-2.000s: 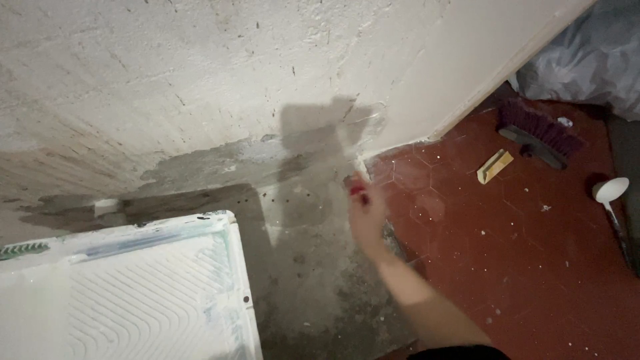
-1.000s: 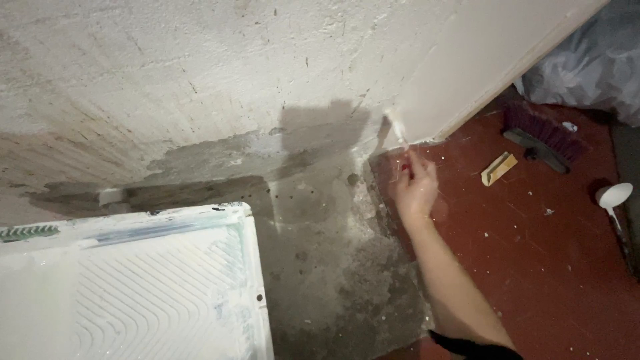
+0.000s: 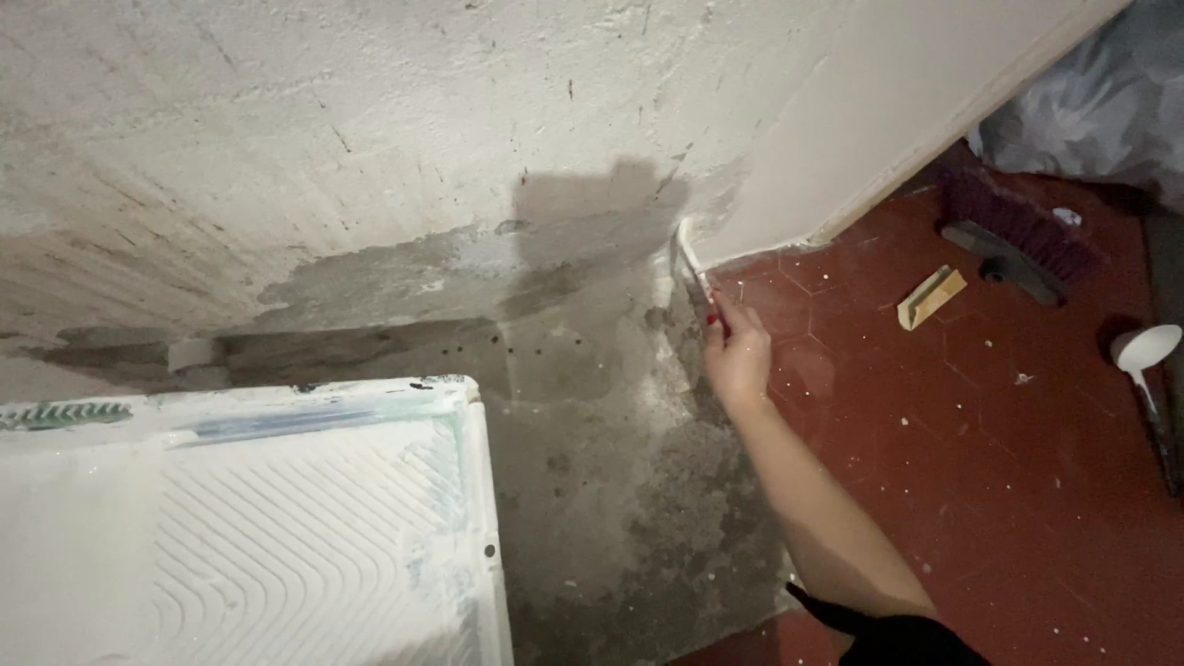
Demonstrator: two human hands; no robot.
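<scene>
Near the foot of the wall, my right hand (image 3: 740, 356) grips a slim paintbrush (image 3: 689, 254) whose tip is coated in white paint. The tip is at the lower edge of the white plaster wall (image 3: 416, 139), close to where the red tiles begin. At the lower left lies a paint tray (image 3: 305, 546) with a ribbed ramp, wet with white paint and streaked blue-green along its rim. My left hand is out of the frame.
Bare grey concrete (image 3: 592, 481) lies between the tray and red hexagonal floor tiles (image 3: 925, 462). On the right are a purple-bristled broom head (image 3: 1017, 240), a small yellowish folded piece (image 3: 931, 298), a white round-headed utensil (image 3: 1147, 350) and crumpled plastic sheeting (image 3: 1082, 102).
My right hand first moved up and right along the wall's foot with the brush; since then the brush tip has shifted back left in the corner area.
</scene>
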